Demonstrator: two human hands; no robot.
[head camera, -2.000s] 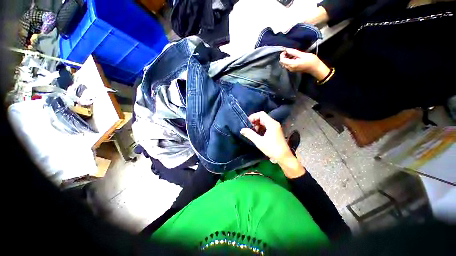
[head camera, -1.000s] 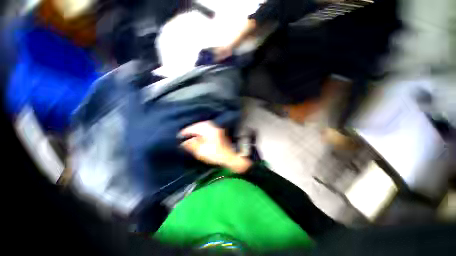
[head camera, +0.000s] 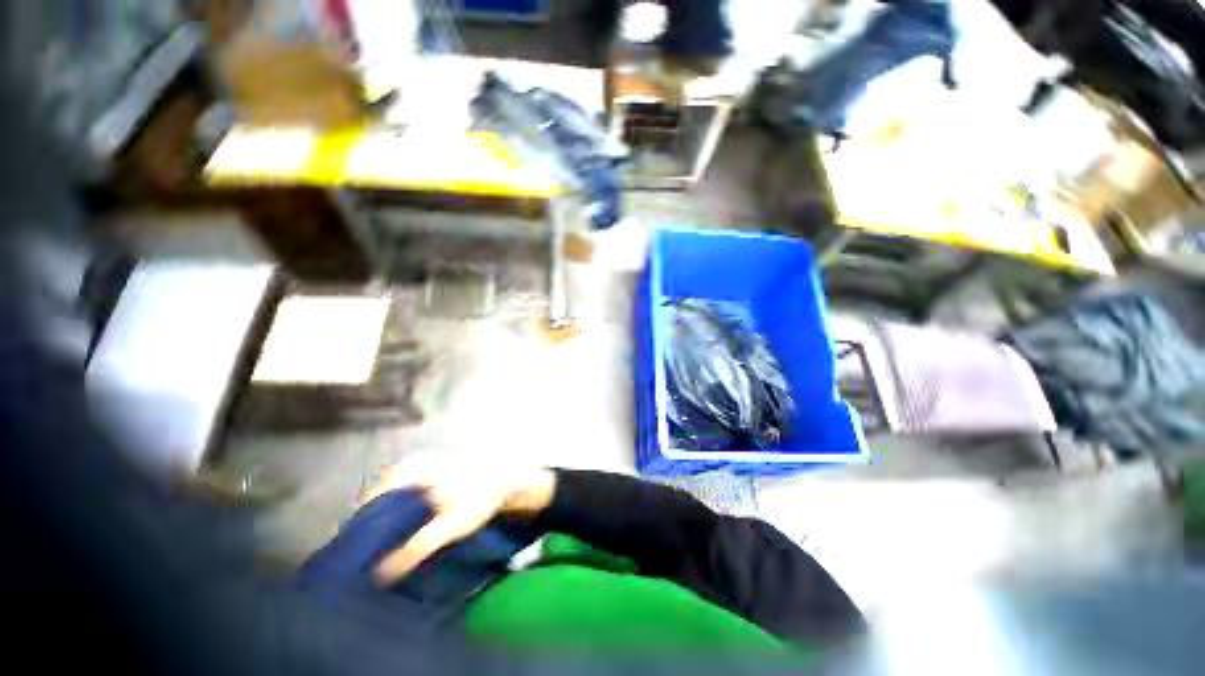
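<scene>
My right hand (head camera: 443, 508) lies at the lower left of the view, at the end of a black sleeve. It is on a dark blue denim garment (head camera: 357, 544) in front of the green top, with the fingers bent over the cloth. The hand is blurred and overexposed, and most of the garment is cut off in the dark lower left. My left hand is not in view.
A blue plastic crate (head camera: 852, 446) on the floor holds grey-blue garments (head camera: 727, 376). Yellow-edged tables (head camera: 456, 176) stand beyond, with denim on them. A pale-seated stool (head camera: 321, 339) is at left, a pinkish seat (head camera: 962, 379) and a grey-blue garment heap (head camera: 1123, 370) at right.
The view has swung away from the co-worker to the crate and tables. My right hand and the denim now show at the lower left; most of the garment has left the view.
</scene>
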